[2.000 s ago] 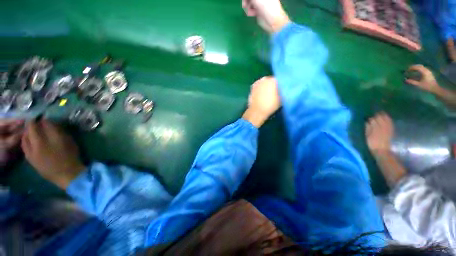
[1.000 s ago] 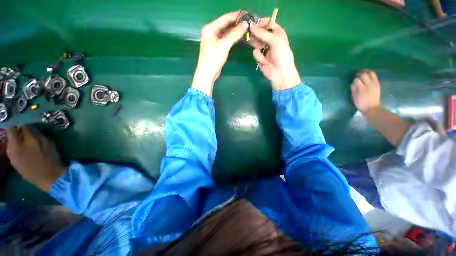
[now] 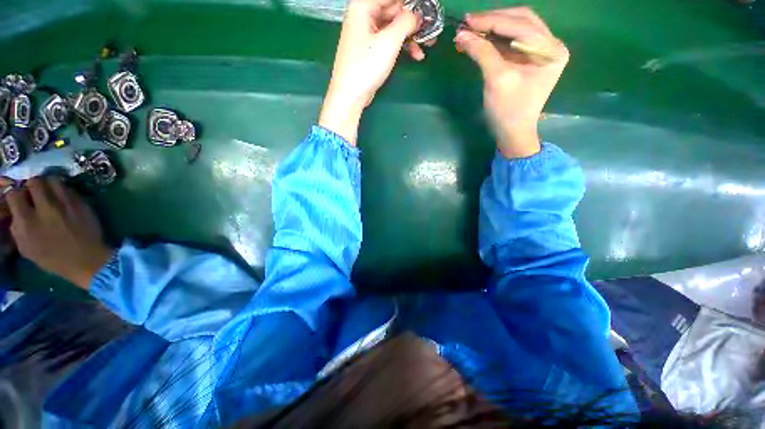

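Note:
My left hand holds a small black-and-silver module in its fingertips near the top edge of the picture. The module's upper part is cut off by that edge. My right hand is just right of it and grips a slim tan pen-like tool like a pencil. The tool's thin dark tip points left and reaches close to the module; whether it touches cannot be told. Both forearms are in blue sleeves.
A loose cluster of similar modules lies on the green mat at the left. One module lies at its right side with a short dark tail. A neighbour's hand is below the cluster. A person in white sits at the lower right.
The module has turned its ringed face into view. My right hand has moved right, and the tool now points at the module. The right neighbour's hand has left the view.

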